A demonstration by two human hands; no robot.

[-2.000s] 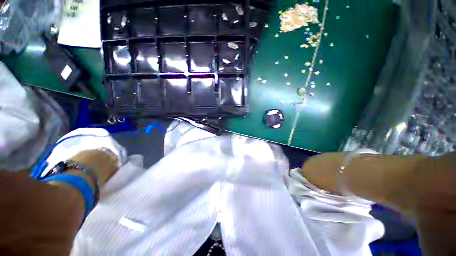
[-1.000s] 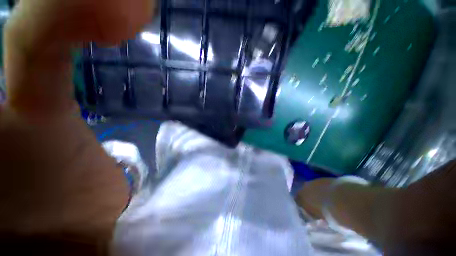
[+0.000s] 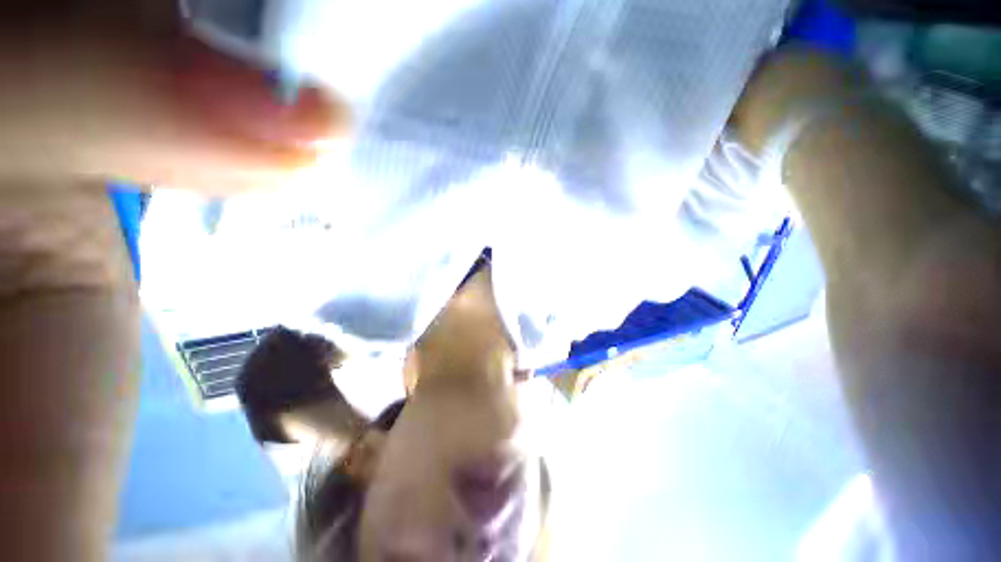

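My left hand (image 3: 258, 121) is large and blurred, very close to the camera at the upper left. Its fingertips point right, and I cannot tell whether they hold anything. My right hand (image 3: 774, 104) is blurred at the upper right, at the end of my forearm, beside the white coat (image 3: 571, 88). Its fingers cannot be made out. The black tray, the small white parts and the round black unit are not in view.
Glare washes out the middle. A person's bare leg or arm (image 3: 467, 351) shows below centre, with a dark-haired head (image 3: 285, 379) beside it. A blue-edged rack or frame (image 3: 659, 329) stands right of centre. A strip of green (image 3: 955, 49) shows at the upper right.
The view has swung sharply away from the bench, so the tray and round unit have left the picture. My left hand stays near the camera, its fingertips now lower.
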